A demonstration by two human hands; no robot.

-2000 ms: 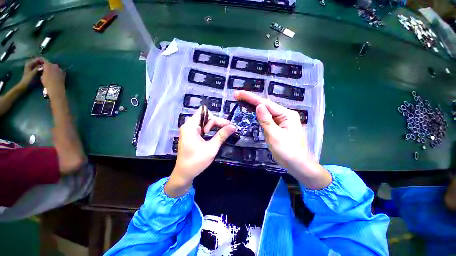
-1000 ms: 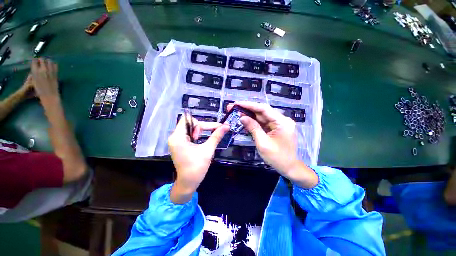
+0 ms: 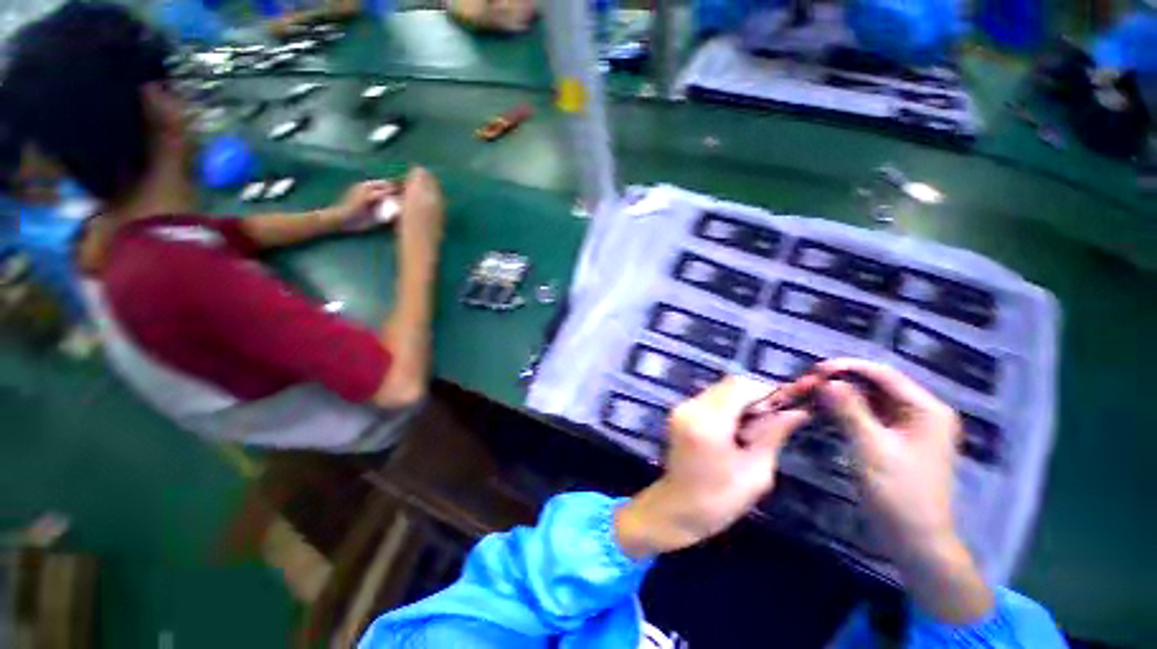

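Note:
My left hand (image 3: 717,450) and my right hand (image 3: 895,456) meet above the near part of the white-lined tray (image 3: 577,361). Their fingertips close around a small dark piece (image 3: 822,437), blurred and mostly hidden, which looks like the phone unit with its board. A thin dark tool, likely the tweezers (image 3: 765,403), shows at my left fingers. Rows of black phone housings (image 3: 831,308) lie on the tray, each with a pale window area. My hands cover some of them.
A pair of board and screen units (image 3: 495,279) lies left of the tray. A person in a dark red shirt (image 3: 241,304) works at the left. A pale upright post (image 3: 581,114) stands behind the tray's left corner. Another lined tray (image 3: 825,95) is across the green bench.
The camera view has swung left and up, so the tray sits further right and the neighbour shows more fully. My hands stay together over the tray; the board face no longer shows clearly.

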